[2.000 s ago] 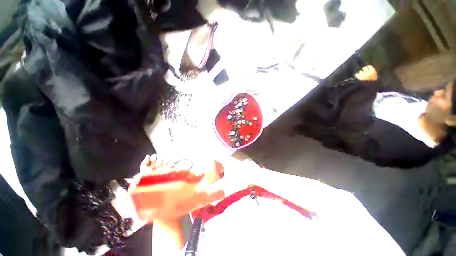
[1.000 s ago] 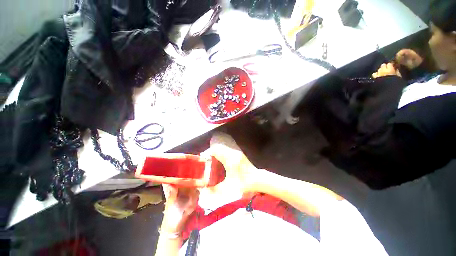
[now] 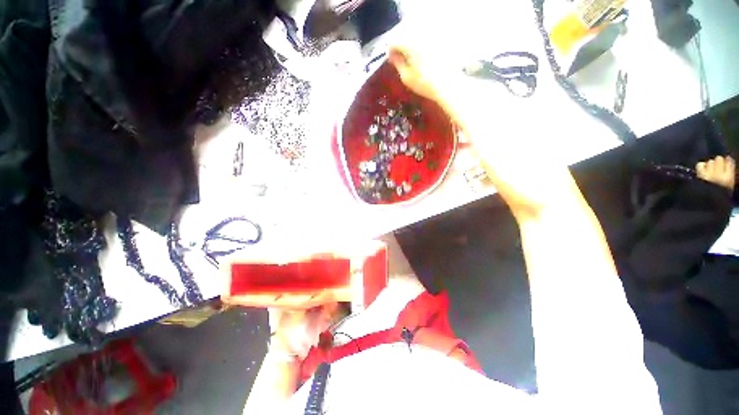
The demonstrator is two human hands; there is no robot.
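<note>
My left hand (image 3: 304, 324) holds an open red box (image 3: 290, 278) from below, near the table's front edge; the box's inside is red and looks empty. My right hand (image 3: 413, 69) is reached forward over the table, its fingertips at the far rim of the red bowl (image 3: 409, 173). The bowl holds many small silver and dark round pieces. Glare washes out the right hand, so whether its fingers grip the rim is hard to tell.
Dark garments (image 3: 121, 105) are piled on the left, with black braided trim (image 3: 77, 275) hanging over the edge. Scissors (image 3: 232, 233) lie behind the box, others (image 3: 516, 73) right of the bowl. A red stool (image 3: 105, 381) is below. Another person's hand (image 3: 716, 171) is at the right.
My right hand has left the red box and reached out to the bowl's far rim. My left hand still holds the box. The camera view has shifted and the bowl appears larger.
</note>
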